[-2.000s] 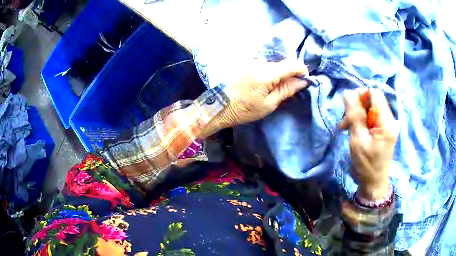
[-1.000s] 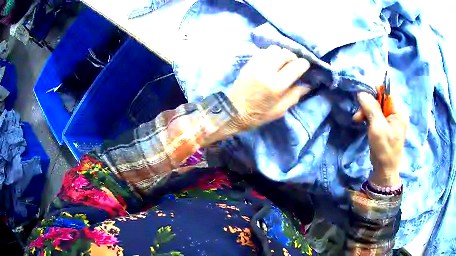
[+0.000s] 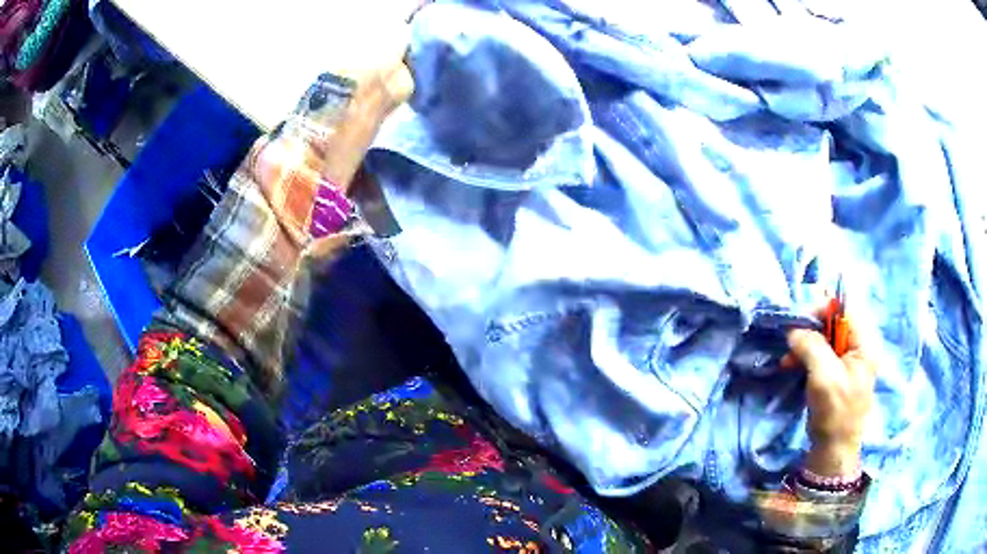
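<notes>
The light-blue denim garment point(image 3: 649, 216) lies in a wide crumpled heap on the table and over its near edge. My left hand point(image 3: 387, 91) is at the upper left of the garment, bent round its edge; its fingers are washed out and mostly hidden, so I cannot tell its grip. My right hand point(image 3: 828, 379) is at the right, with thumb and finger pinching a dark seam fold of the garment. Orange-handled thread snips point(image 3: 837, 328) sit in the same hand, with the short blade pointing up.
The white tabletop point(image 3: 233, 49) runs along the upper left. A blue crate point(image 3: 184, 146) with dark material stands beside the table at the left, partly behind my left sleeve. Blue-grey garments point(image 3: 35, 357) lie heaped at the far left.
My left hand has left the middle seam and moved up and left, with the garment spread wider. My right hand is a little lower, still pinching cloth and holding the snips.
</notes>
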